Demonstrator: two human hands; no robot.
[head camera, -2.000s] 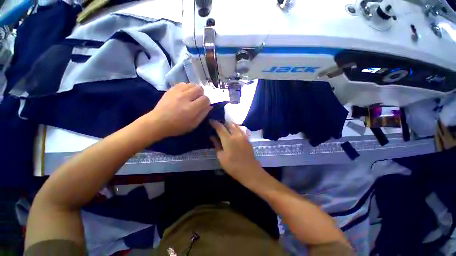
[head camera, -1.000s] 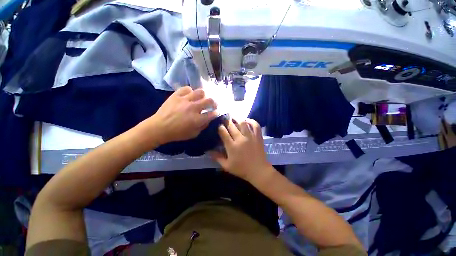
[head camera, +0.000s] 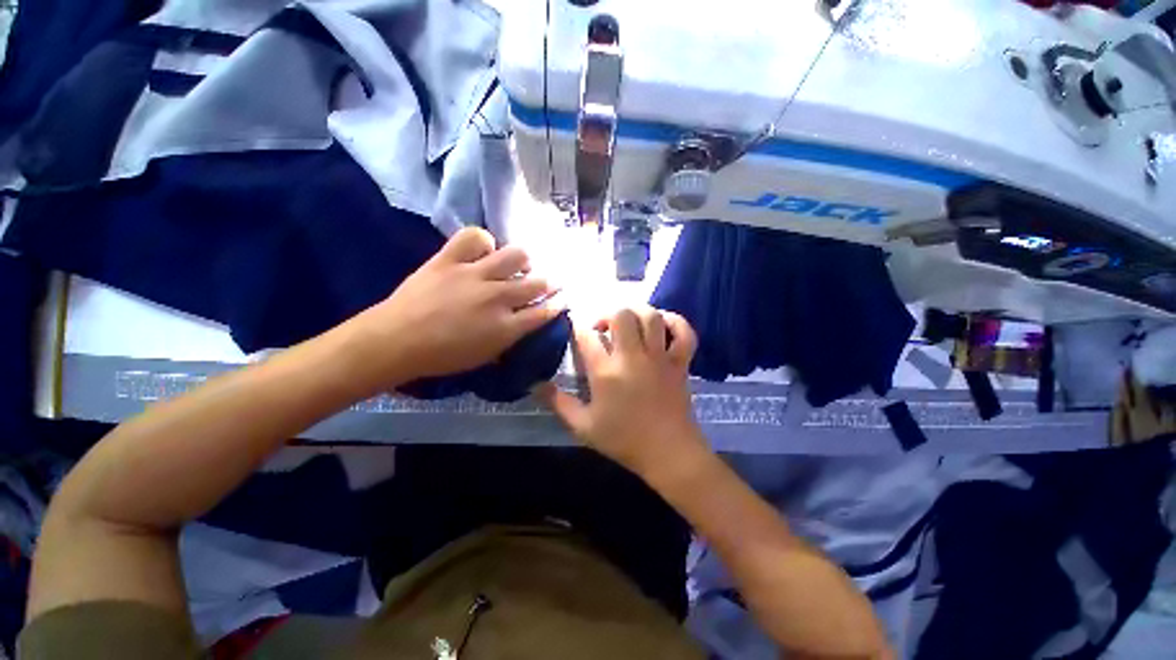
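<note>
The navy garment panel (head camera: 258, 245), joined to light grey cloth (head camera: 232, 114), lies left of the needle and runs under my hands. My left hand (head camera: 467, 303) grips the navy cloth just left of and in front of the needle area, with fingers bent. My right hand (head camera: 632, 380) is close beside it, with its fingertips at the edge of the navy cloth, pinching it. The white sewing machine head (head camera: 774, 116) stands above. The presser foot and needle area is washed out by bright light, so the seam and needle tip cannot be seen.
Stacked navy cut pieces (head camera: 787, 303) lie right of the needle under the arm. Small dark strips (head camera: 905, 426) and a purple and gold item (head camera: 1002, 346) lie at the right. A printed ruler (head camera: 903, 413) runs along the front edge. Navy and grey cloth (head camera: 825, 509) is heaped below. A person's hand shows at the far right.
The camera view has shifted and tilted slightly. My right hand has moved a little to the right from where it was two seconds ago, and the navy cloth between my hands is more bunched.
</note>
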